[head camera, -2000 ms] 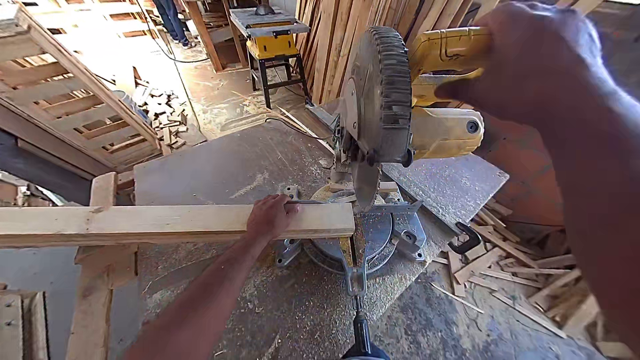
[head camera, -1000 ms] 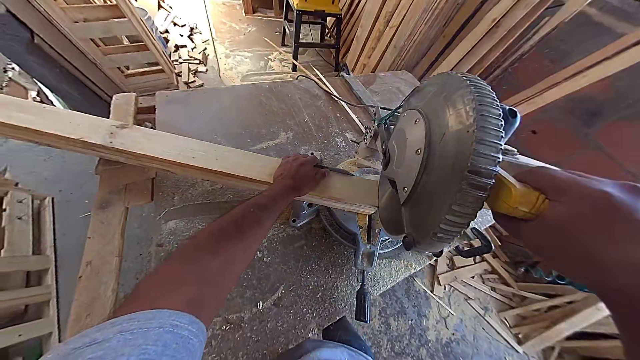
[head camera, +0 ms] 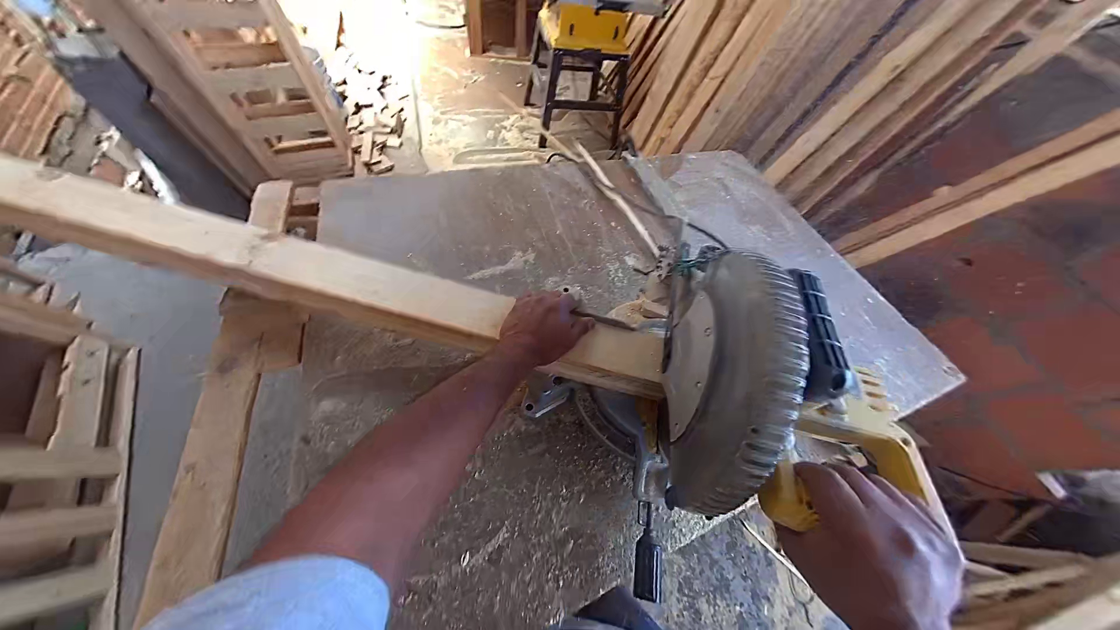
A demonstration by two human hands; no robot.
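Observation:
A long wooden board (head camera: 376, 284) runs from the far left to a yellow and grey miter saw (head camera: 739, 376). My left hand (head camera: 544, 328) grips the board a little left of the blade guard, with the thumb side toward the fence. The saw head is lowered, and its guard hides the board's right end. Around the saw's yellow handle (head camera: 787, 499) my right hand (head camera: 875, 542) is closed. Sawdust lies about the saw base, whose black-gripped lever (head camera: 647, 564) points toward me.
A wooden support (head camera: 206, 464) stands under the board at left. Slatted wooden frames (head camera: 61, 490) are at the left edge. Long boards (head camera: 787, 79) lean at the upper right. Beyond the worktable (head camera: 420, 210) stands a yellow machine (head camera: 582, 31) on a black stand. Offcuts lie at lower right.
The saw head has come down from its raised position, with my right hand on its handle. My left hand has stayed on the board. The view has tilted and shifted.

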